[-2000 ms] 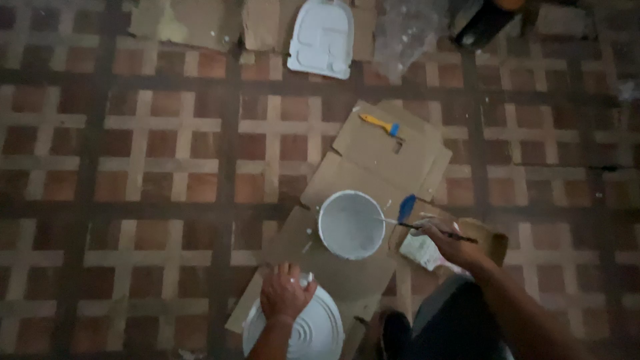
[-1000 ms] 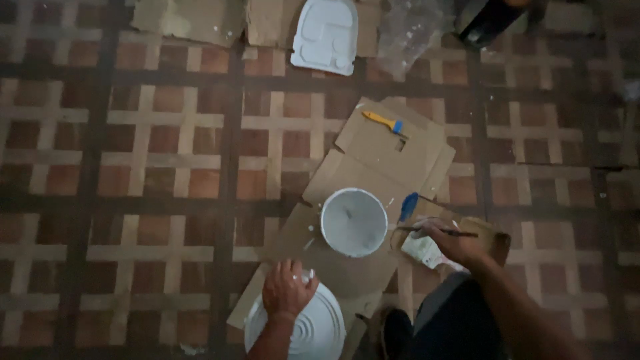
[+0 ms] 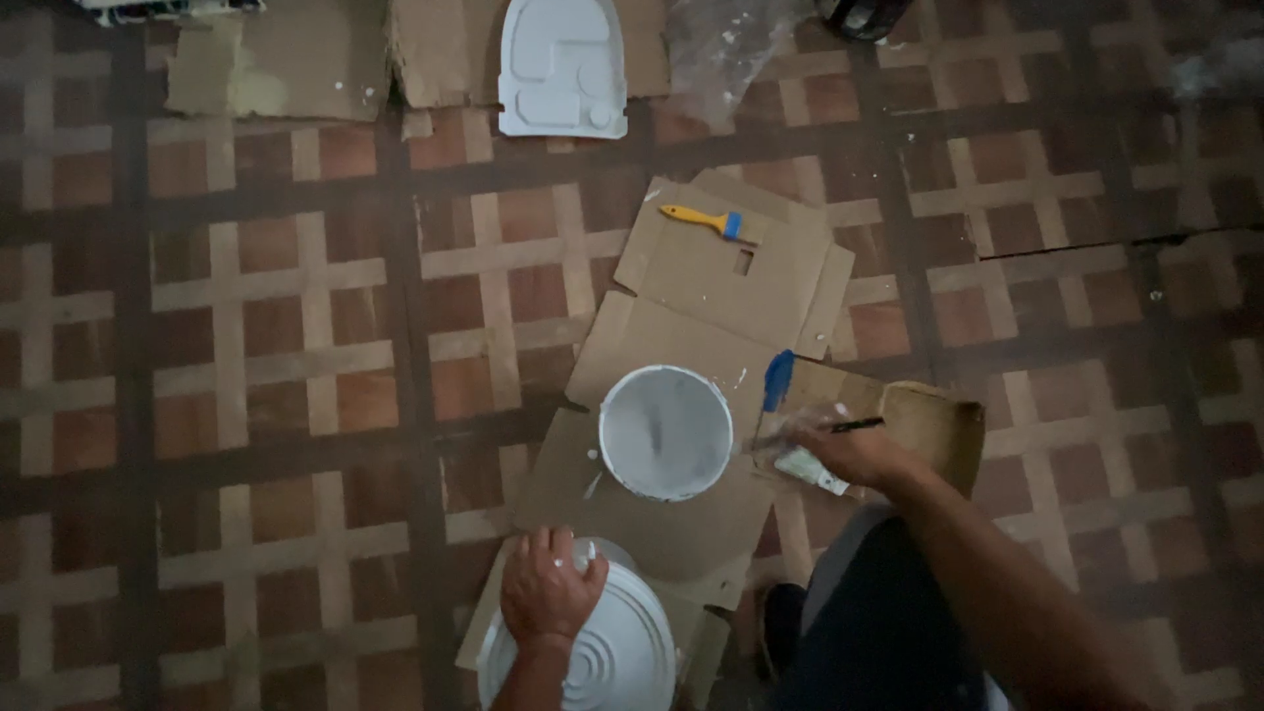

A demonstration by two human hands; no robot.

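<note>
My left hand (image 3: 553,585) rests on a round white bucket lid (image 3: 632,632) with ridged rings, near the bottom of the view. Above and right of it, a round white bucket (image 3: 667,433) stands on unfolded cardboard (image 3: 612,533); its inside looks greyish white. To the bucket's right, my right hand (image 3: 839,444) is closed around a thin dark-handled tool (image 3: 857,426); its far end is blurred, so its kind is unclear. Just below that hand lies a whitish-green packet or tube (image 3: 810,471). A paintbrush with yellow handle (image 3: 696,215) lies on the cardboard farther up.
A brown cardboard piece (image 3: 928,415) with a blue patch (image 3: 777,380) lies at the right. A white molded plastic tray (image 3: 563,69), cardboard sheets (image 3: 296,59), clear plastic sheeting (image 3: 736,49) and a dark object (image 3: 862,12) lie at the top. The floor is checkered parquet (image 3: 296,316).
The thin tool in my right hand reached the bucket's rim two seconds ago; it has drawn back rightward from it. My left hand has stayed on the lid.
</note>
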